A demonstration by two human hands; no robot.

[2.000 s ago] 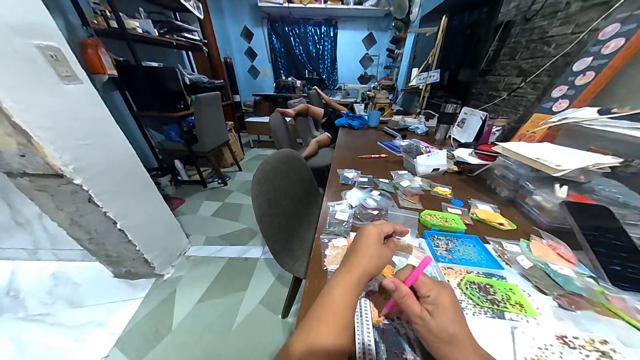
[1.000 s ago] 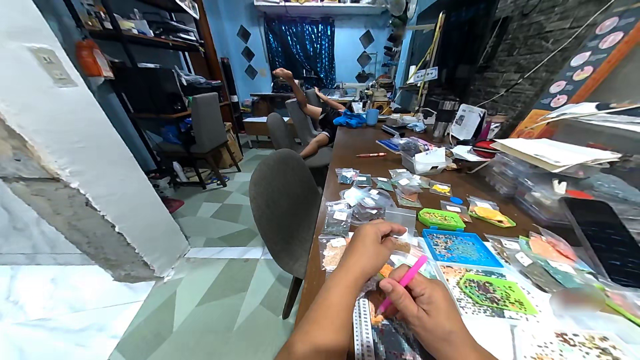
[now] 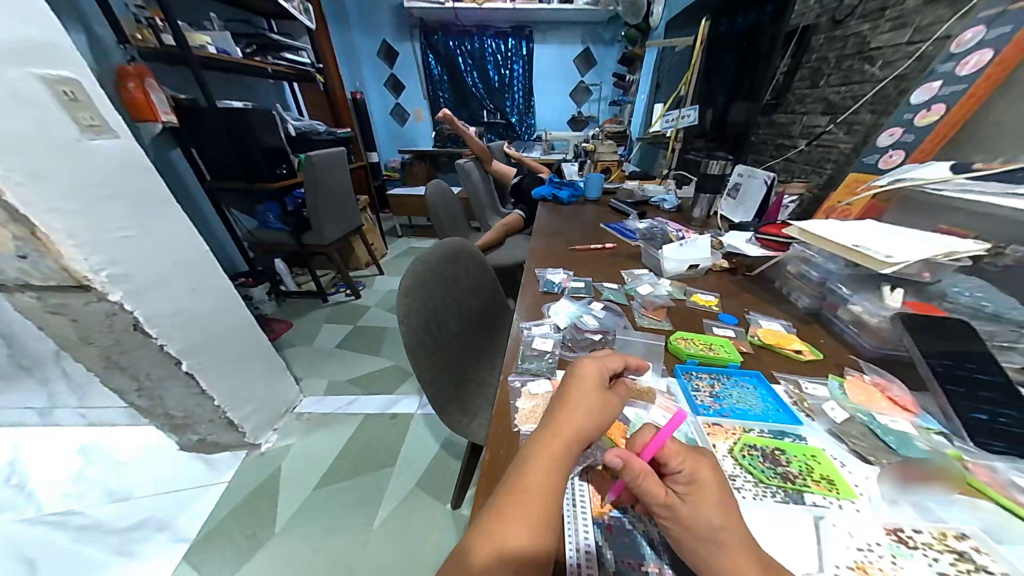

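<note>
My right hand [image 3: 688, 488] grips a pink pen-shaped tool [image 3: 650, 452], its tip down over a diamond-painting canvas [image 3: 632, 540]. A white strip with a grid of marks [image 3: 578, 520] lies along the canvas's left side. My left hand [image 3: 596, 396] is held over small plastic bags, fingers bent; whether it pinches anything is hidden. Beyond and beside the hands are a bag of pale beads [image 3: 532, 406], a blue tray of beads [image 3: 738, 394], a green tray of dark beads [image 3: 794, 466] and stacked green trays [image 3: 704, 346].
A black phone [image 3: 964, 376] rests at the right by plastic boxes [image 3: 864, 308] and papers. Small zip bags [image 3: 588, 316] cover the near left of the brown table [image 3: 568, 232]. A grey chair [image 3: 456, 336] stands left of it. Beyond, a person [image 3: 512, 184] reclines across chairs.
The person across the chairs has raised a leg since the oldest frame. My hands stay in nearly the same place, the pink tool still in my right hand.
</note>
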